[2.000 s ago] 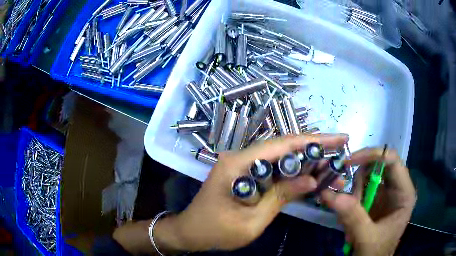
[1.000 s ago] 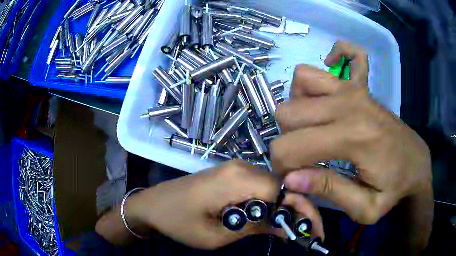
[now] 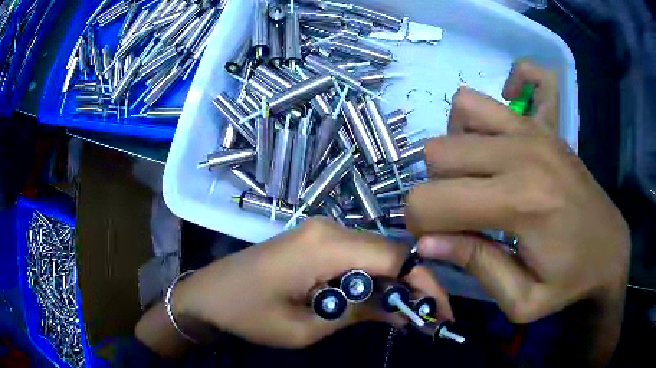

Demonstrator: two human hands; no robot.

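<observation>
My left hand (image 3: 288,287) is closed around several metal cylinders (image 3: 329,302), fanned with their black end rings outward; two have a pale stem sticking out. My right hand (image 3: 518,194) grips the green-handled knife (image 3: 523,99); most of the handle is hidden by the fingers. The dark blade tip (image 3: 409,263) is at the fanned cylinders, near the one with the long pale stem. Whether it touches the ring cannot be told. The hands hang over the near edge of the white tray (image 3: 176,172), which holds loose cylinders (image 3: 306,93).
A blue bin (image 3: 54,108) of cylinders stands at the upper left, with part of another beyond it. A blue bin (image 3: 85,287) of small metal parts is at the lower left, beside brown cardboard (image 3: 108,244). A white scrap (image 3: 423,32) and thin dark trimmings lie in the tray.
Since two seconds ago the right hand has come over to the cylinders with the knife point. The left hand has moved down. Over the last second both hands shifted slightly.
</observation>
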